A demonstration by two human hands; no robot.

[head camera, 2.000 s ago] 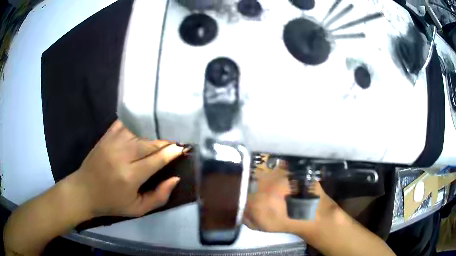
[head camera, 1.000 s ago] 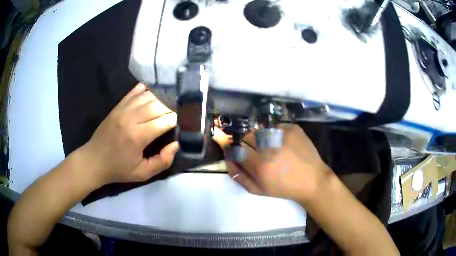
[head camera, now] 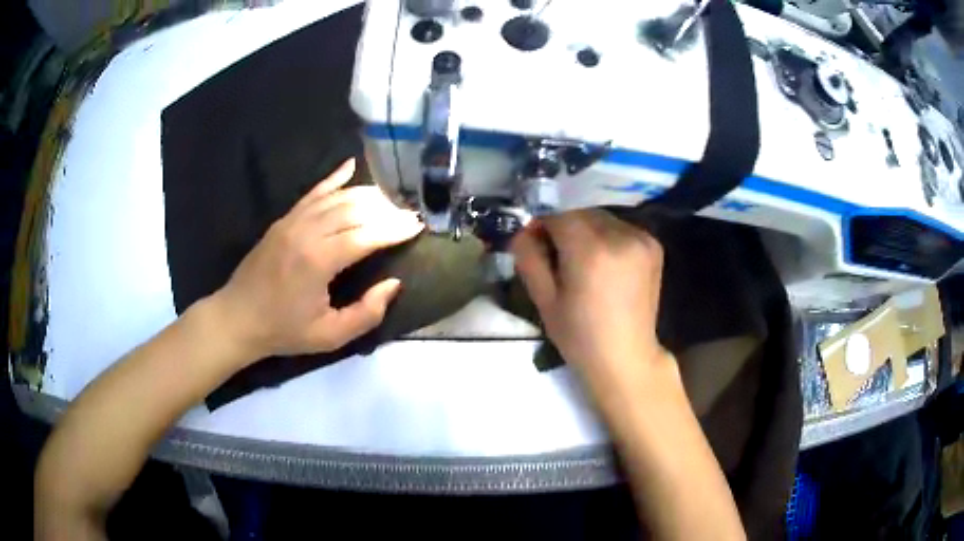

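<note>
A dark fabric panel (head camera: pixel 243 180) lies on the white table, under the white sewing machine head (head camera: pixel 550 90), and hangs over the table's front edge at the right. My left hand (head camera: pixel 317 269) rests on the cloth left of the needle area, fingers spread, index fingertip near the presser foot, thumb apart. My right hand (head camera: pixel 597 280) is right of the needle area with fingers curled at the cloth; its fingertips are partly hidden by the tension knobs (head camera: pixel 503 227). Whether it pinches the cloth cannot be told. The needle itself is not clearly visible.
The white table (head camera: pixel 444 396) has a curved, ribbed front edge. A black strap (head camera: pixel 731 116) wraps the machine arm. Tan cardboard pieces (head camera: pixel 861 359) and a clear plastic packet lie at the right edge. The machine arm runs to the upper right.
The view has shifted, so the machine looks smaller and more of its arm shows. My right hand has raised its curled fingers beside the tension knobs. My left hand stays on the cloth.
</note>
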